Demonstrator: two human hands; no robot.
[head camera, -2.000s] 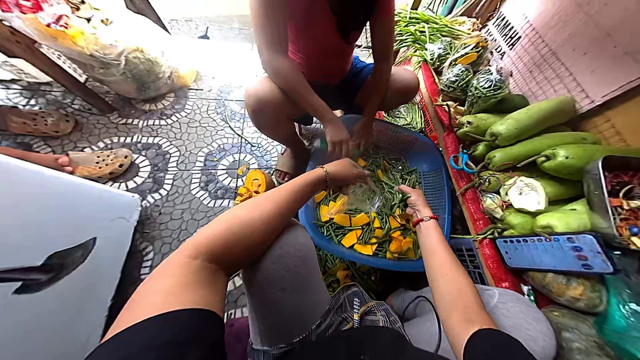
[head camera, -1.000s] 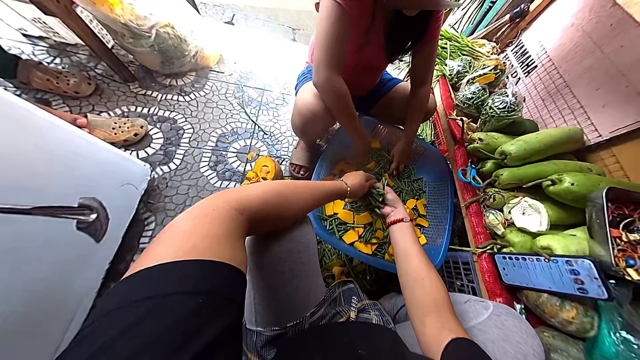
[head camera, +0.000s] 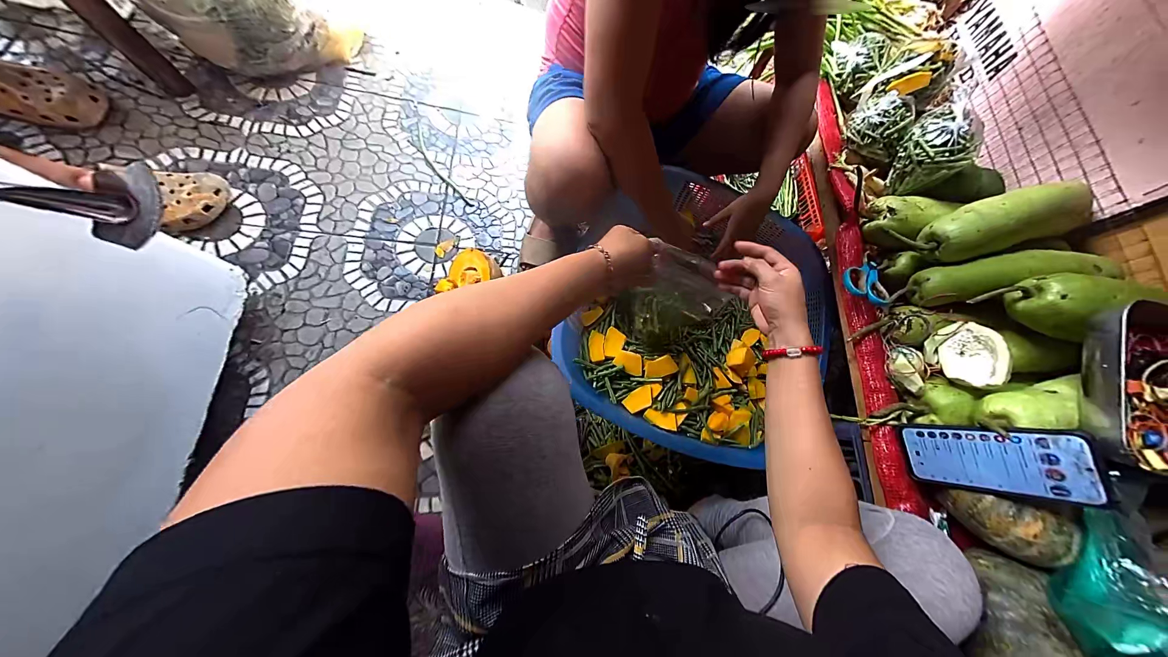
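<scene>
A blue plastic basket (head camera: 570, 370) between my knees and a co-worker holds cut green beans (head camera: 602, 376) and orange squash pieces (head camera: 641, 397). My left hand (head camera: 630, 258), a thin bracelet at its wrist, grips the edge of a clear plastic bag (head camera: 680, 297) above the basket. Some greens show inside the bag. My right hand (head camera: 762, 283), with a red bracelet, is at the bag's right side, palm up and fingers spread; whether its fingertips touch the bag is unclear. The co-worker's hands (head camera: 741, 219) reach into the far side of the basket.
To the right lie green bottle gourds (head camera: 1013, 219), blue-handled scissors (head camera: 865, 283), a smartphone (head camera: 1004, 464) and bagged vegetables (head camera: 944, 137). A cut squash (head camera: 472, 267) sits on the patterned floor at left. A white board (head camera: 100, 365) fills the left edge, near another person's perforated clog (head camera: 192, 199).
My hands were close together over the beans one second ago; now they are apart, with the clear bag between them. The co-worker's hands have shifted at the basket's far side.
</scene>
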